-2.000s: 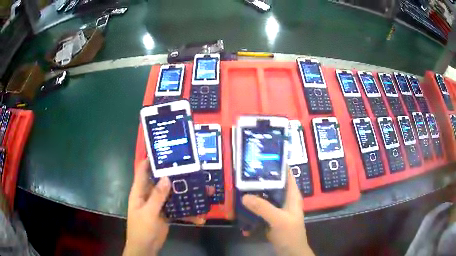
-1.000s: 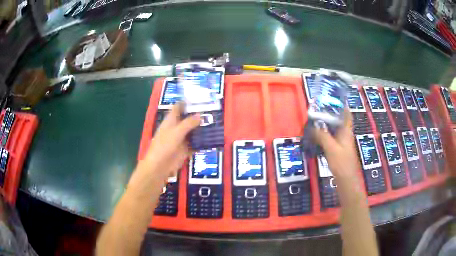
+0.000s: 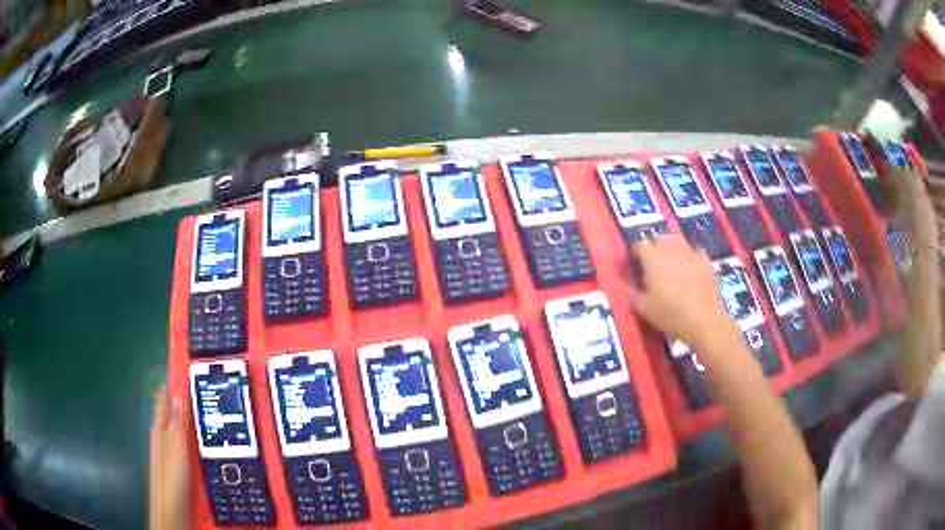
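A red tray (image 3: 347, 333) holds two rows of keypad phones with white frames and lit screens, such as the phone at its front left (image 3: 223, 414) and one in its back row (image 3: 378, 223). All its pockets are filled. My left hand (image 3: 169, 455), blurred and partly cut off, is at the tray's left edge; its fingers are mostly hidden. My right hand (image 3: 674, 290) is over the left part of a second red tray (image 3: 651, 388), by a phone (image 3: 629, 197) in its back row. The fingertips are blurred, so their grip cannot be made out.
A brown box (image 3: 150, 140) with pale pieces stands at the back left. A black device (image 3: 269, 168) and a yellow pen (image 3: 397, 152) lie behind the tray. Another person's arm (image 3: 917, 259) reaches to a third tray (image 3: 829, 150) at right. A dark phone (image 3: 503, 16) lies on the far bench.
The two phones my hands held are out of my hands, and the two empty back pockets now hold phones. My left hand moved to the tray's left edge, my right to the second tray. The view shifted.
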